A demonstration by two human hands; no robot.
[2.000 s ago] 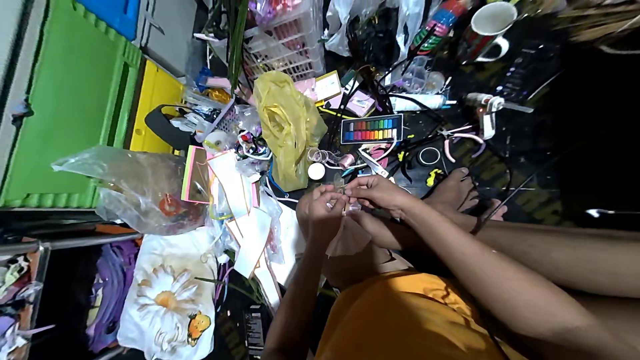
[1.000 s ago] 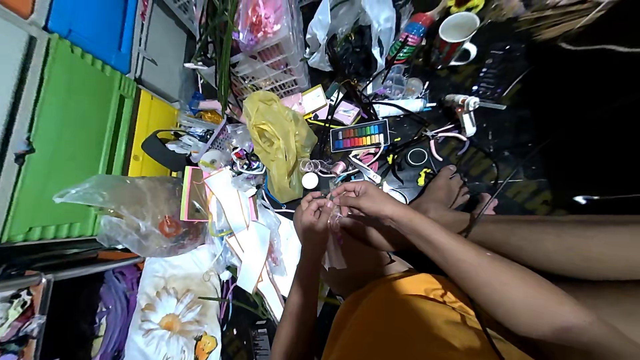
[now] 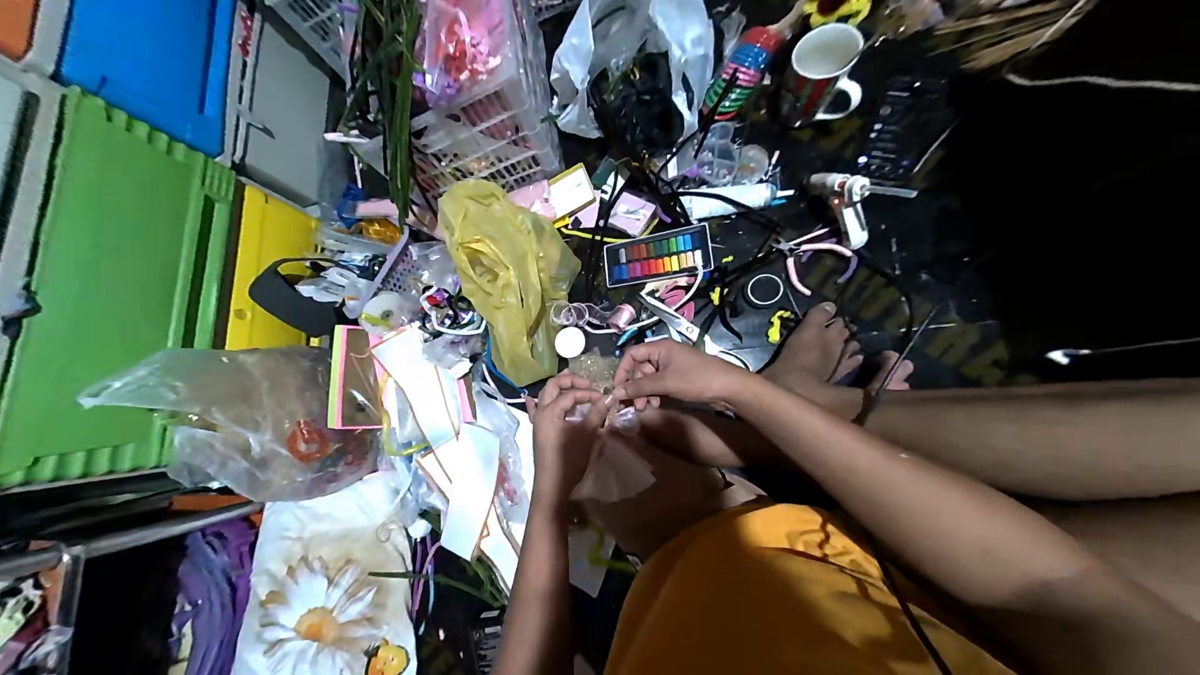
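My left hand [image 3: 566,422] and my right hand [image 3: 667,372] meet above my lap, fingertips close together, pinching a small piece of sheer pale pink fabric [image 3: 614,469] that hangs down below them. What lies right between the fingertips is too small to tell. Just beyond the hands are a round white lid [image 3: 570,342], a spool of pink thread [image 3: 621,317] and scissors [image 3: 673,319]. A set of colour pastels [image 3: 659,255] lies farther off, beside a crumpled yellow plastic bag [image 3: 506,272].
A glue gun [image 3: 848,202], pink-handled pliers [image 3: 820,253] and a mug [image 3: 821,75] are at the upper right. White paper strips [image 3: 464,487] and a clear plastic bag [image 3: 272,422] lie on the left, near green drawers [image 3: 112,281]. A plastic basket [image 3: 497,131] stands at the back.
Both hands stay together at the pale pink fabric, with small shifts of the fingers. The view has moved slightly.
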